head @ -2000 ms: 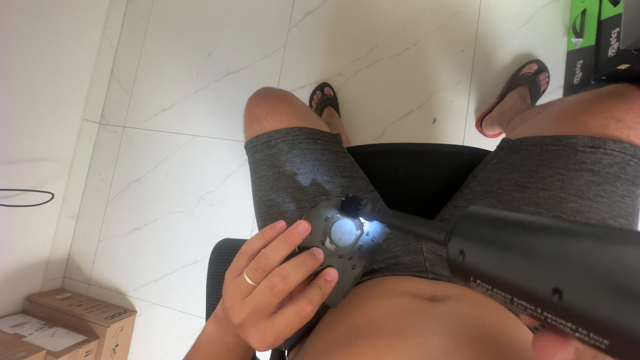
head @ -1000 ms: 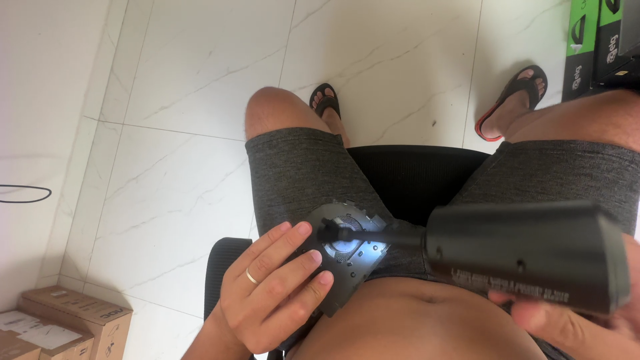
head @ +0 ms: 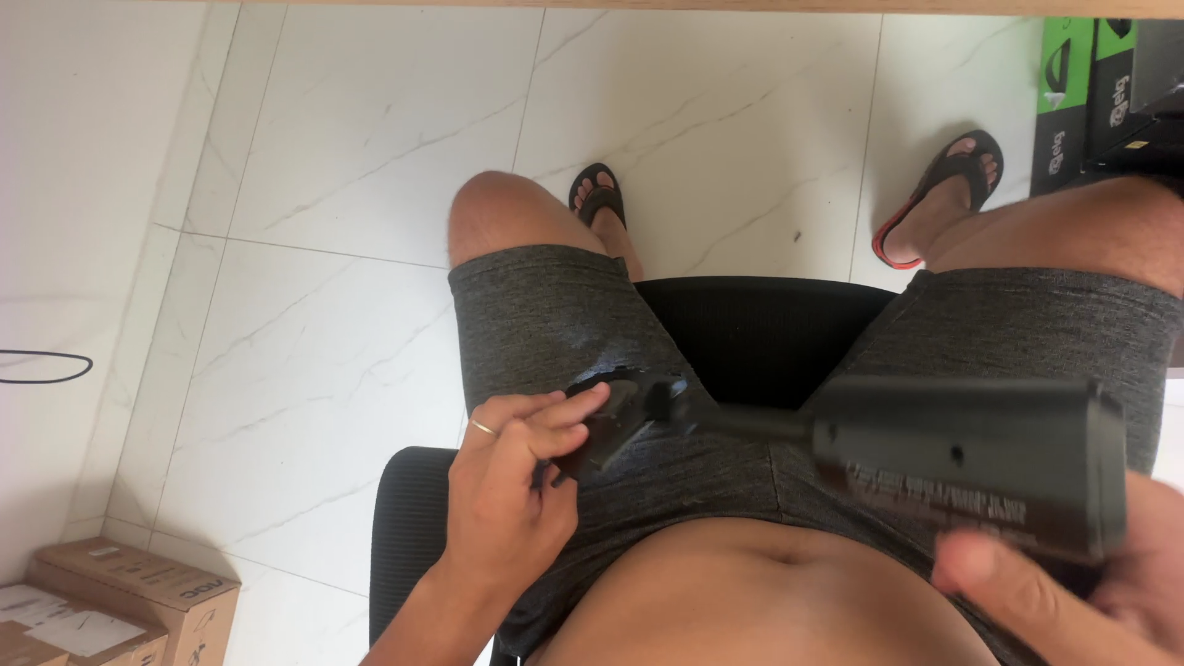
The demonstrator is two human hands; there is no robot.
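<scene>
My left hand [head: 518,472], with a ring on one finger, grips a dark flat perforated part [head: 606,430] above my thigh. The part is tilted and blurred, so its exact kind cannot be told. A black cylindrical handheld power tool [head: 962,462], with a narrow neck and printed writing, lies across from the right. Its dark tip [head: 659,400] is at the part, and a light shines near there; whether they touch cannot be told. My right hand [head: 1045,583] holds the tool's wide end from below, its thumb in view and the other fingers mostly hidden.
I sit on a black chair [head: 758,338]. Cardboard boxes [head: 139,573] stand at the lower left, and green and black boxes [head: 1064,102] at the upper right. A thin dark cable loop [head: 55,381] shows at the left edge. My sandalled feet rest on the tiled floor [head: 703,166].
The flat part, which faced up with its round centre lit, is now tilted in my left hand. The tool's tip, over the centre a second ago, has shifted toward the part's right side.
</scene>
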